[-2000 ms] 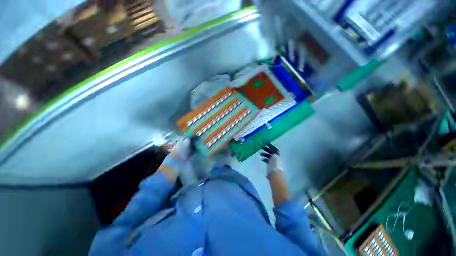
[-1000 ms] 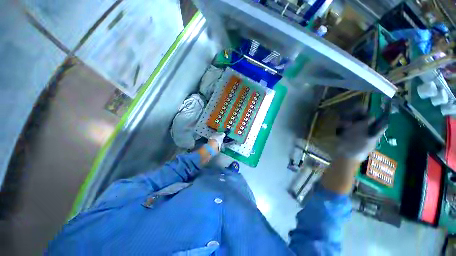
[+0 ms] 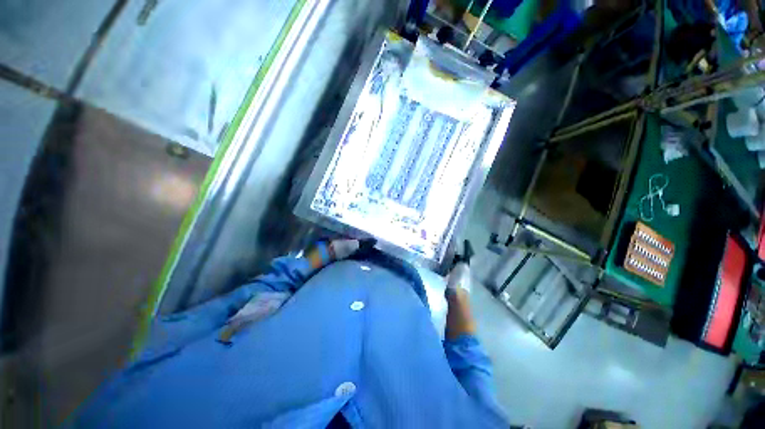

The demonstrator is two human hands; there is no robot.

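The silver stencil frame (image 3: 335, 159) lies lowered in front of me, its pale centre bright with white smears and three rows of slots. It hides the orange tray and the perforated base. My left hand (image 3: 351, 247), in a white glove with dark fingertips, is at the frame's front edge, left of its middle. My right hand (image 3: 460, 268), gloved the same way, is at the frame's front right corner. The fingers of both hands are too small and blurred to tell whether they grip the frame.
On the right, a green bench (image 3: 627, 268) holds an orange tray with rows of parts (image 3: 650, 253) and a thin white cable (image 3: 653, 199). Beside it is a black bin with red inside (image 3: 726, 293). A metal rack stands between. A metal edge with green trim runs along the left.
The stencil frame has come down from its raised position and now covers the orange tray. My right hand has moved down and left to its front corner. My left hand has left the tray.
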